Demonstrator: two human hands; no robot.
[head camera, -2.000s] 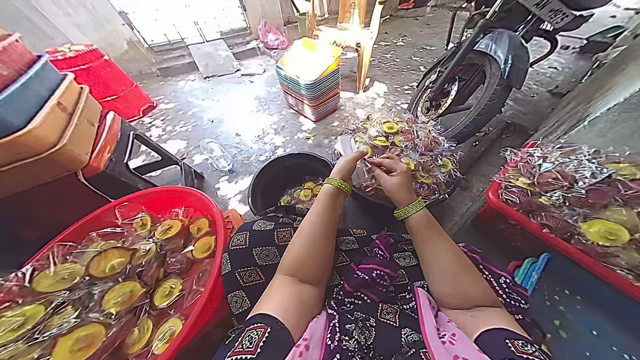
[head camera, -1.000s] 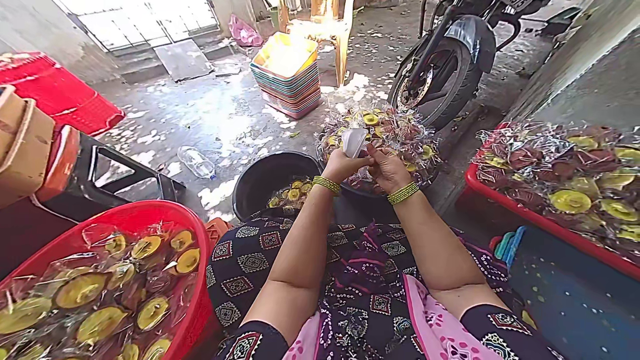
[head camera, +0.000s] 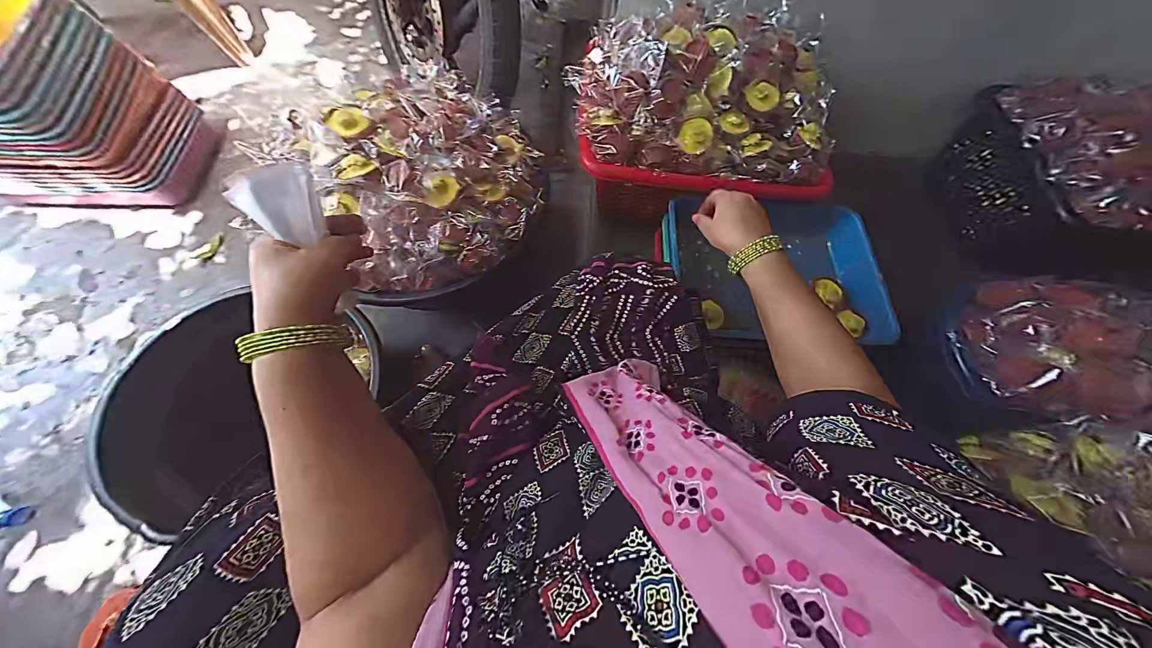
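Observation:
My left hand (head camera: 301, 270) is closed on a bundle of clear plastic wrappers (head camera: 277, 202), beside a dark tub heaped with wrapped yellow and reddish-brown pieces (head camera: 432, 180). Over the blue plastic tray (head camera: 810, 243) is my right hand (head camera: 733, 220), its fingers curled together. Whether anything small is between those fingertips cannot be seen. A few yellow pieces (head camera: 828, 292) lie in the tray near my right forearm.
Behind the tray stands a red basket (head camera: 711, 184) full of wrapped pieces. A black tub (head camera: 180, 423) is at my left. Stacked trays (head camera: 90, 117) and a motorcycle wheel (head camera: 495, 45) stand farther off. More wrapped pieces (head camera: 1053, 342) are at the right.
My hands were together in front of the heaped tub; now they are apart, with my right hand over the blue tray. The view has swung to the right and down.

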